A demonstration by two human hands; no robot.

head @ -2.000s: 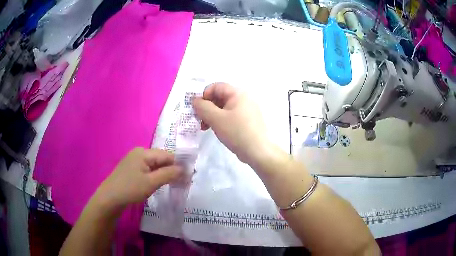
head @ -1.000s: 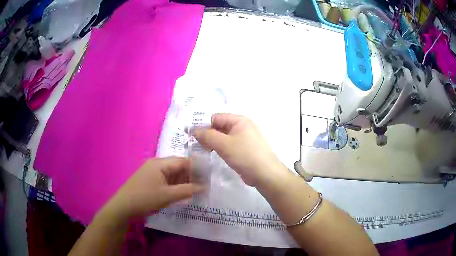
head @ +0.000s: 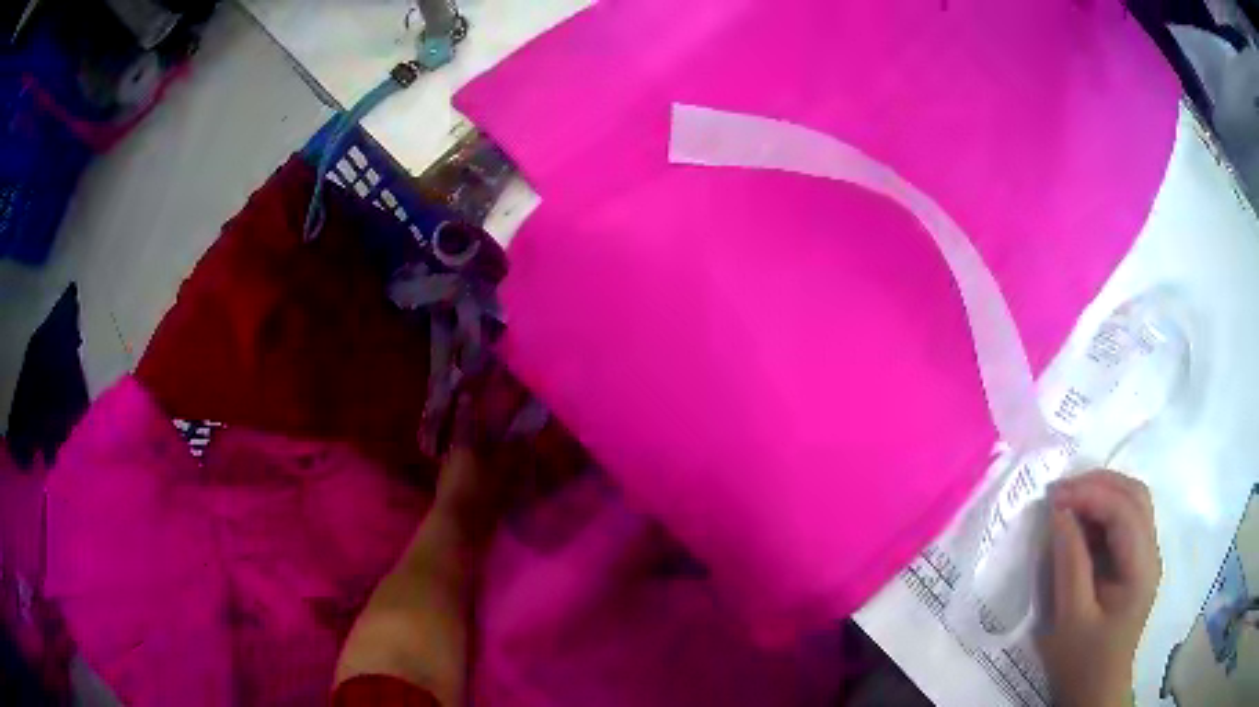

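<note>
The white care label strip (head: 904, 194) curves over the bright pink cut fabric (head: 773, 332). Its printed part lies in loops on the white table at the right. My right hand (head: 1105, 553) is at the lower right, its fingertips closed on the edge of the printed strip. My left hand (head: 467, 456) is low at the table's left edge, beside dangling greyish-purple ribbons (head: 463, 311). Its fingers are dark and blurred, so I cannot tell whether it holds anything.
The white table (head: 1201, 401) shows printed ruler marks near my right hand. A light-blue cord (head: 362, 118) hangs by the table's left corner. Dark red cloth (head: 297, 304) and pink cloth (head: 262, 553) are below left. A blue object (head: 42, 152) stands at the upper left.
The view has swung down and left, and the machine head is out of it. My left hand has left the labels and moved below the table edge. The strip now trails over the pink fabric.
</note>
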